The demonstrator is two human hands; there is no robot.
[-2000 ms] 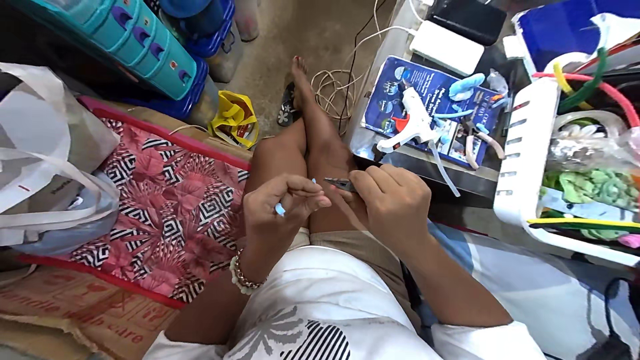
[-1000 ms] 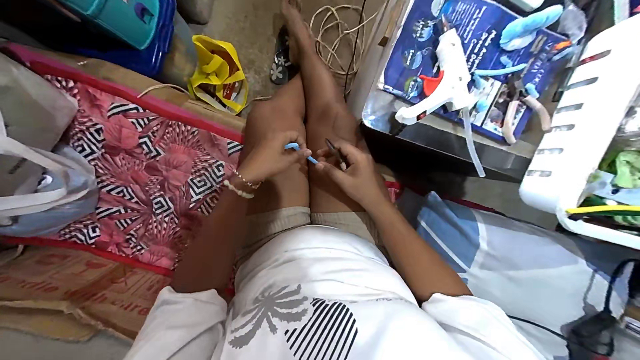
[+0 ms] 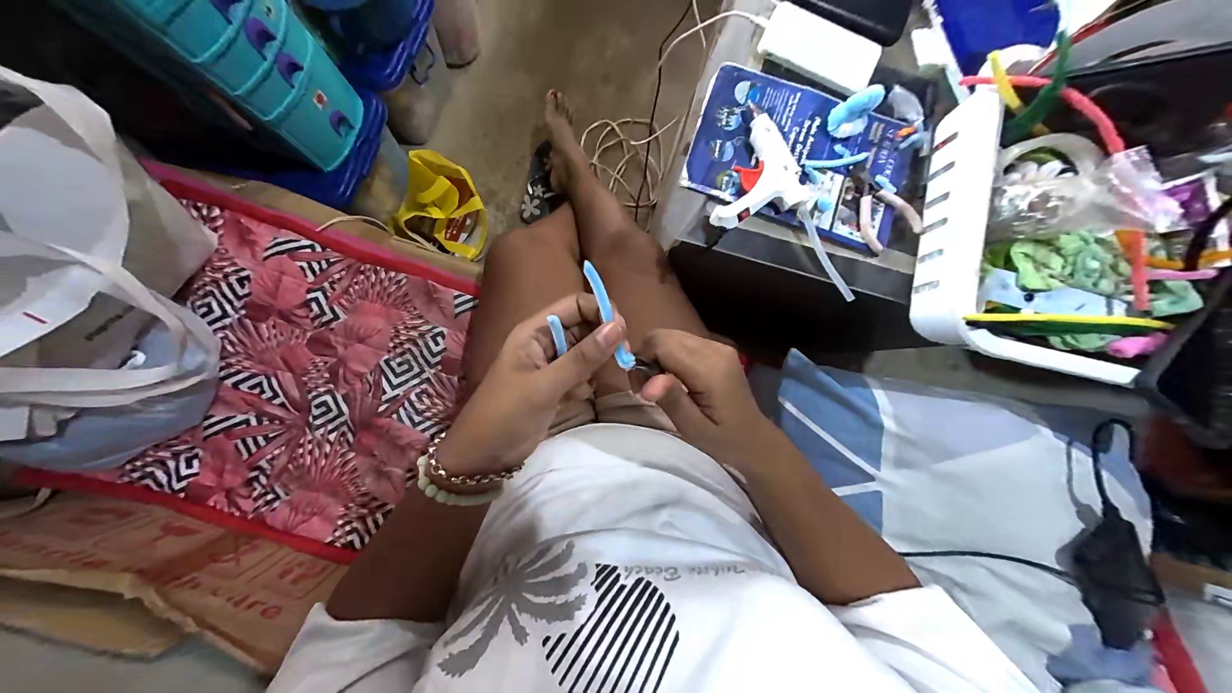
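Note:
My left hand (image 3: pixel 549 371) pinches a light blue pipe cleaner (image 3: pixel 599 294) between thumb and forefinger above my lap. Its upper part points away from me, and its lower end lies at the fingertips of my right hand (image 3: pixel 703 390). A short piece of the same blue (image 3: pixel 556 335) stands out between the other left fingers; whether it is the same stem is hidden. My right hand is closed around a small dark tool (image 3: pixel 647 368), mostly covered by the fingers, whose tip meets the blue stem's lower end.
A white glue gun (image 3: pixel 775 164) and pliers (image 3: pixel 871 217) lie on a blue printed package (image 3: pixel 727 130) on the table at the right. Beside them stands a white plastic basket (image 3: pixel 948 231) of craft supplies. A yellow bag (image 3: pixel 438 202) and coiled cord (image 3: pixel 626 159) lie on the floor.
The blue stem now stands up from my left fingertips, longer in view than one second ago. My right hand stays close beside my left. The view has shifted.

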